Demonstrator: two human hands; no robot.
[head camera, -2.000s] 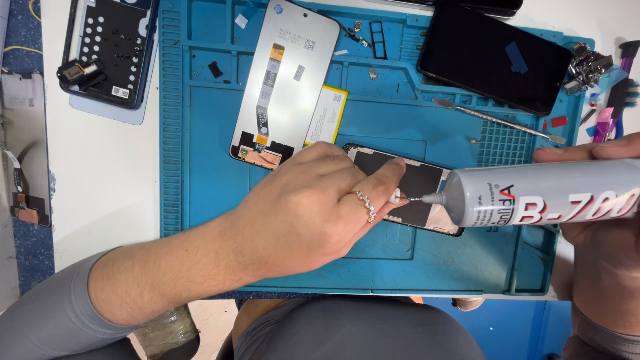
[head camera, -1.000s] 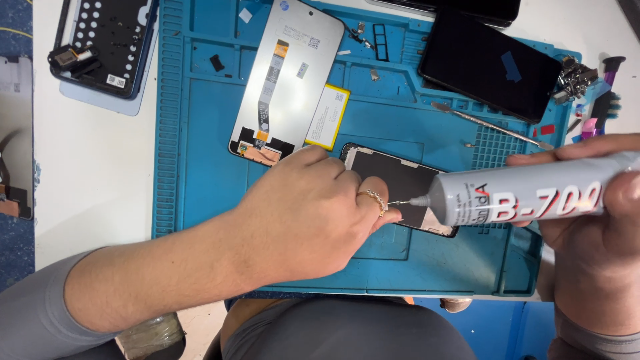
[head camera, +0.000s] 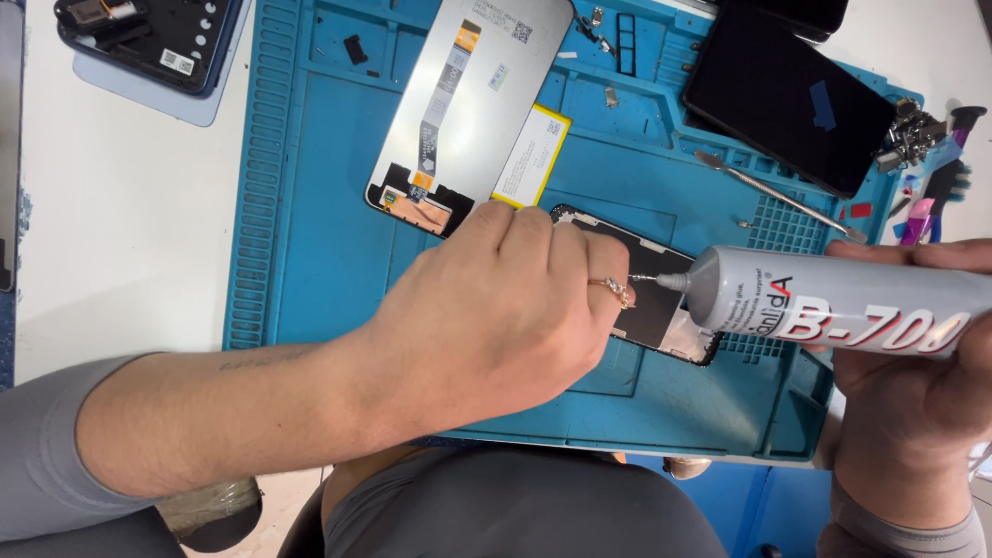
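My right hand (head camera: 922, 364) is wrapped around a grey B-7000-type tube of glue (head camera: 837, 302), held level with its nozzle pointing left. A thin metal tip (head camera: 643, 277) reaches from the nozzle to the fingers of my left hand (head camera: 504, 310), which is curled with a ring on one finger. Its fingertips are hidden, so what they pinch cannot be told. Below both hands lies a phone frame (head camera: 659, 302) with a black inner face, partly covered by the left hand. A phone display assembly (head camera: 496, 93), back side up with a flex cable, and a yellow-edged battery (head camera: 535, 159) lie beyond.
A blue silicone repair mat (head camera: 333, 194) spans the white table. On it are a dark phone screen (head camera: 783, 93), a metal spudger (head camera: 775, 194) and small parts. Metal pieces (head camera: 911, 136) and tweezers-like tools lie at right; an opened phone housing (head camera: 155, 39) is at upper left.
The left hand's fingers have shifted from around the nozzle's tip to a more curled pose beside it. The tube stays in my right hand. The view has moved closer.
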